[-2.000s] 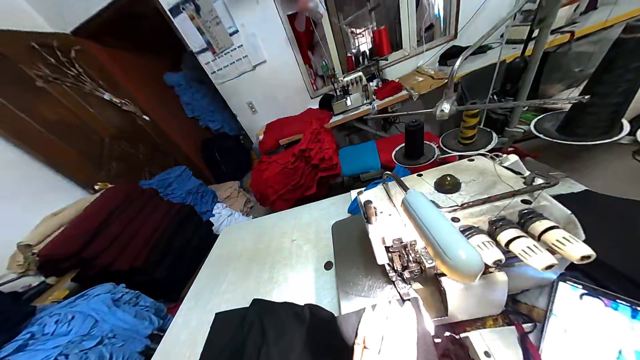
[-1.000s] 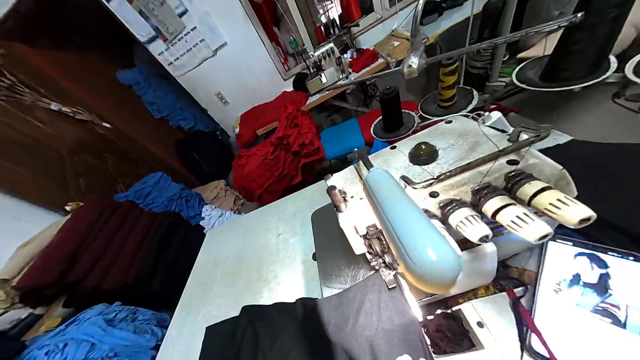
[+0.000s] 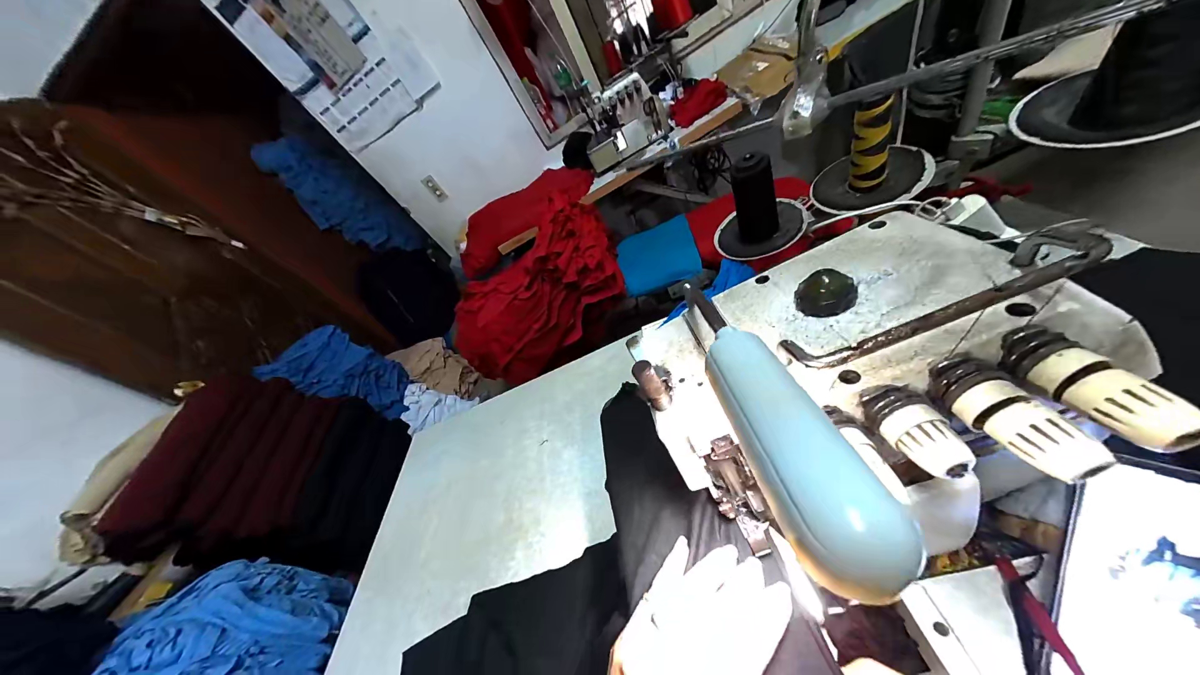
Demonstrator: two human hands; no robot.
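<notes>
Black fabric [image 3: 562,600] lies over the front of the white table and runs back under the presser foot [image 3: 753,534] of an overlock sewing machine [image 3: 937,272]. My left hand [image 3: 708,609] rests flat on the fabric just in front of the foot, fingers extended and washed out by the lamp light. Of my right hand [image 3: 867,667] only a small bit shows at the bottom edge, right of the left hand; what it touches is hidden. A light blue lamp-like housing [image 3: 811,459] stands over the needle area.
Cream tension dials [image 3: 1022,417] line the machine's front. A lit screen [image 3: 1134,562] is at the right. Black thread cones [image 3: 755,202] stand behind. Blue cloth [image 3: 234,623], maroon cloth [image 3: 220,459] and red cloth [image 3: 544,291] are heaped left of and beyond the table [image 3: 487,478].
The black fabric now reaches farther back, alongside and past the presser foot. My left hand has come into view on top of it.
</notes>
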